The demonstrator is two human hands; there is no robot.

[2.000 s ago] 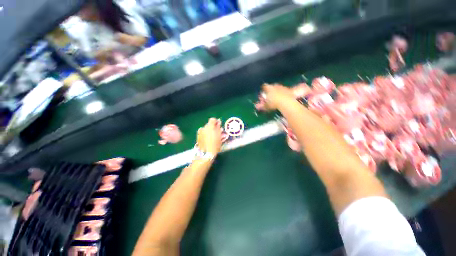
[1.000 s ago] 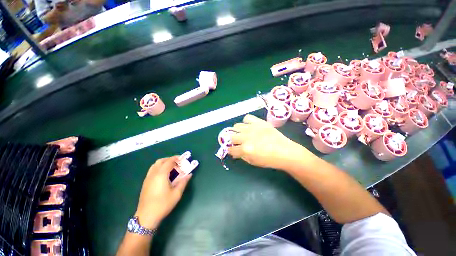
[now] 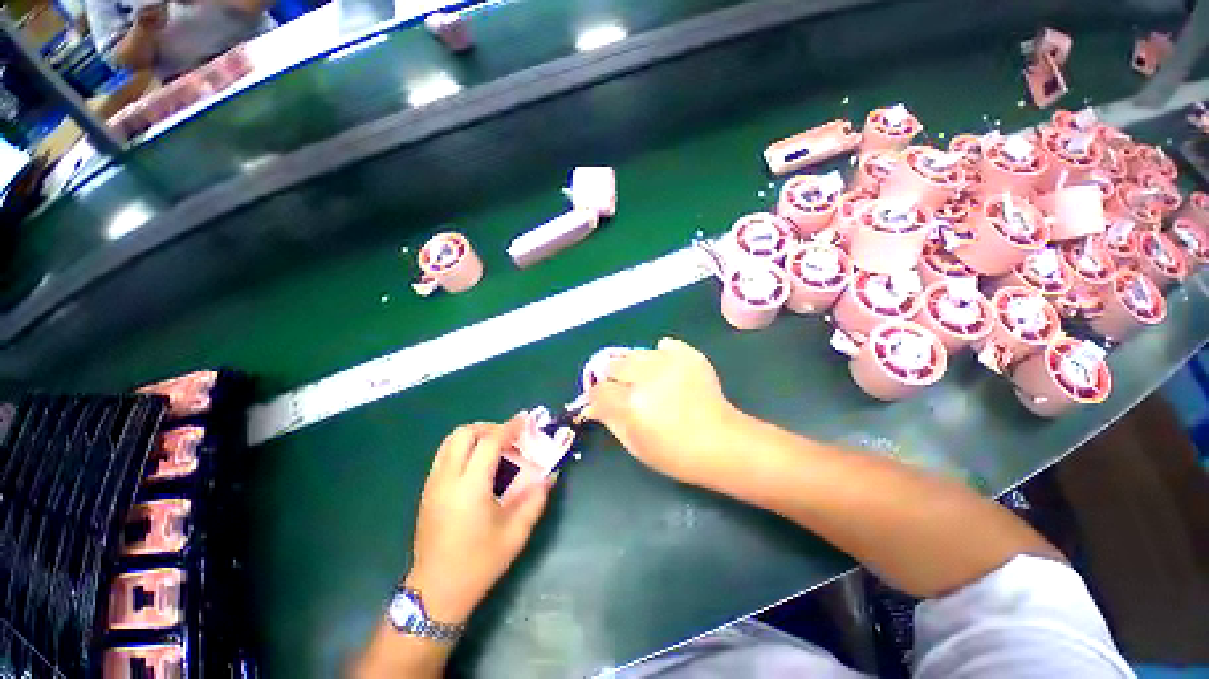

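Observation:
My left hand [image 3: 480,511] holds a pink handle shell [image 3: 537,448] with a dark window, its forked end pointing up and right. My right hand [image 3: 659,409] holds a pink fan head [image 3: 607,368], mostly covered by the fingers. The head's lower end and its dark wires meet or nearly meet the forked end of the handle shell. Whether the two parts are joined cannot be told. Both hands are just in front of the white stripe [image 3: 504,334] on the green belt.
Many pink fan heads [image 3: 899,358] are piled at right. A loose head [image 3: 451,263] and a joined head and handle [image 3: 554,236] lie beyond the stripe. Black trays [image 3: 66,511] with pink shells stand at left. A person [image 3: 199,37] is at the upper left.
Over the last second, the handle shell and the fan head have come together from apart. My left hand has moved right and a little down. Earlier, both hands were farther out over the belt.

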